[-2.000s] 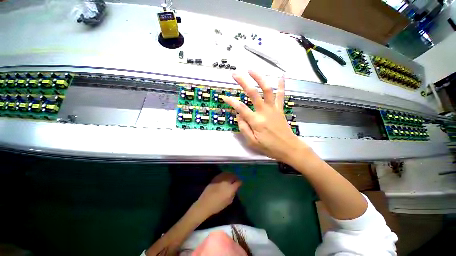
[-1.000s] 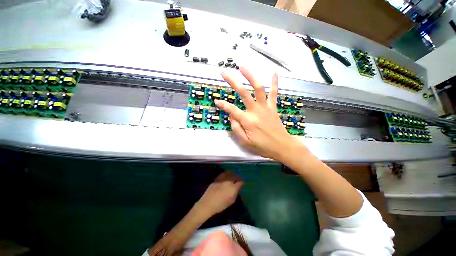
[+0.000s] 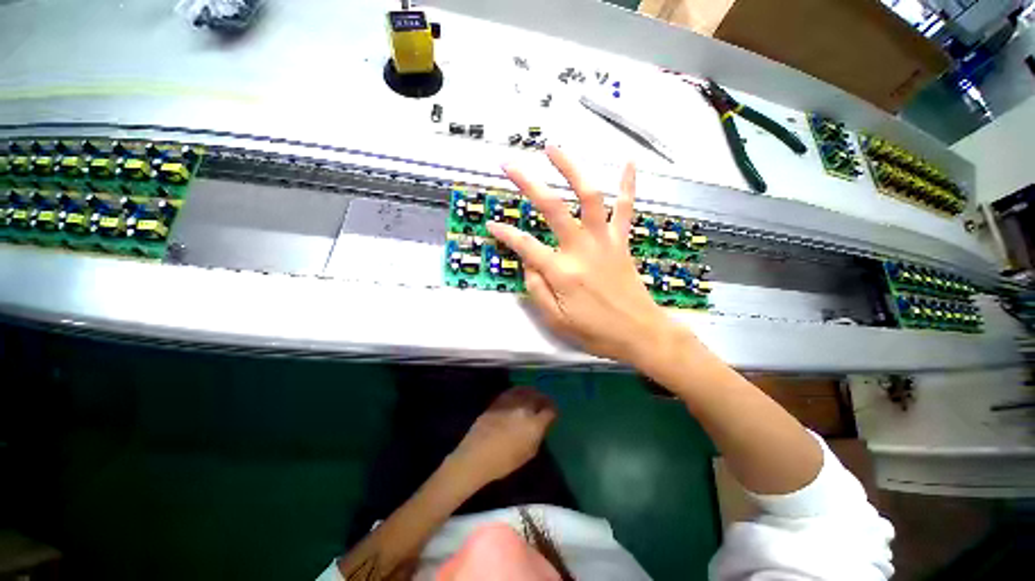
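A green populated PCB panel [image 3: 471,261] lies across the conveyor rails in front of me, with two rows of small units bearing yellow-and-black transformers. My right hand [image 3: 585,267] is over its middle, fingers spread, and hides that part; whether the fingertips touch the parts I cannot tell. It holds nothing visible. My left hand [image 3: 516,429] is low near my lap, below the conveyor, with its fingers curled in; I cannot see whether anything is inside it.
Other panels ride at the left [image 3: 91,204] and right [image 3: 933,297]. On the shelf behind are a yellow bottle [image 3: 412,48], loose dark components [image 3: 466,129], tweezers [image 3: 624,127], side cutters [image 3: 738,127], spare panels [image 3: 914,176] and a plastic bag [image 3: 227,11]. A cardboard box [image 3: 829,45] stands behind.
The panels have shifted to the right in the picture, and so have the shelf items slightly. My right hand stays at about the same place, now further left over the panel. My left hand has barely moved.
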